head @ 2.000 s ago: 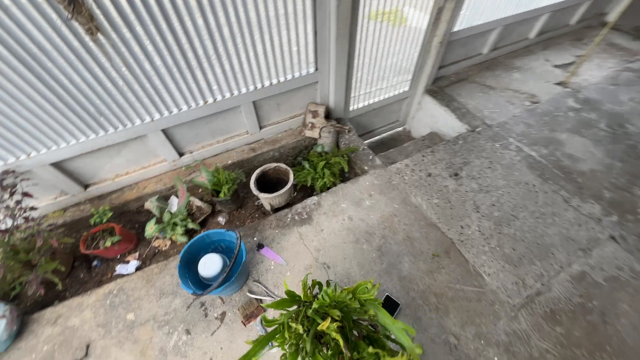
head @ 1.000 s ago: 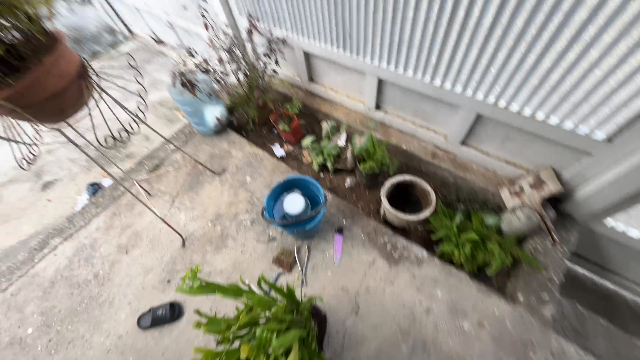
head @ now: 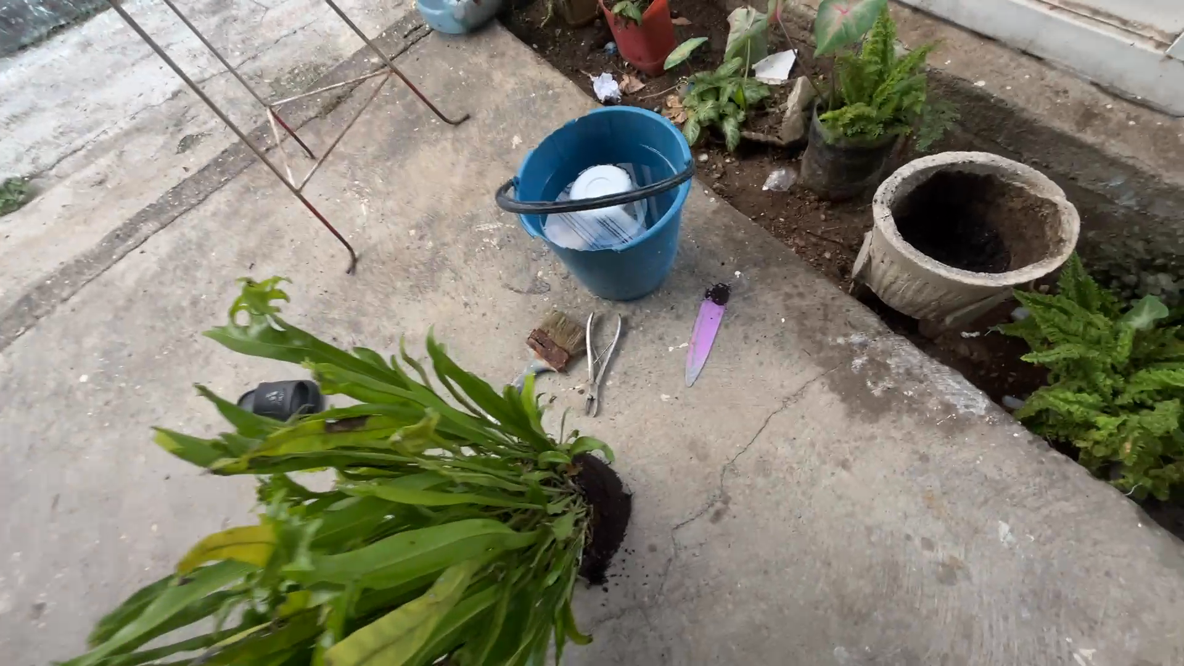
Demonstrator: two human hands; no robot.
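Note:
Neither of my hands shows in the head view. A leafy green plant lies on its side on the concrete, its dark root ball facing right and bare of any pot. Above the root ball are metal pliers or nippers and a paintbrush with worn bristles. A purple blade-shaped tool with soil on its dark end lies to their right. Behind them stands a blue plastic bucket of water with a white container in it and a black handle across its rim.
An empty-looking pale round planter with soil inside stands at the bed's edge, beside a fern. A red pot and a bagged fern are farther back. Metal stand legs rise at upper left. A black slide sandal lies behind the leaves.
The view has swung left and then come closer to the plant and bucket. No object has plainly moved.

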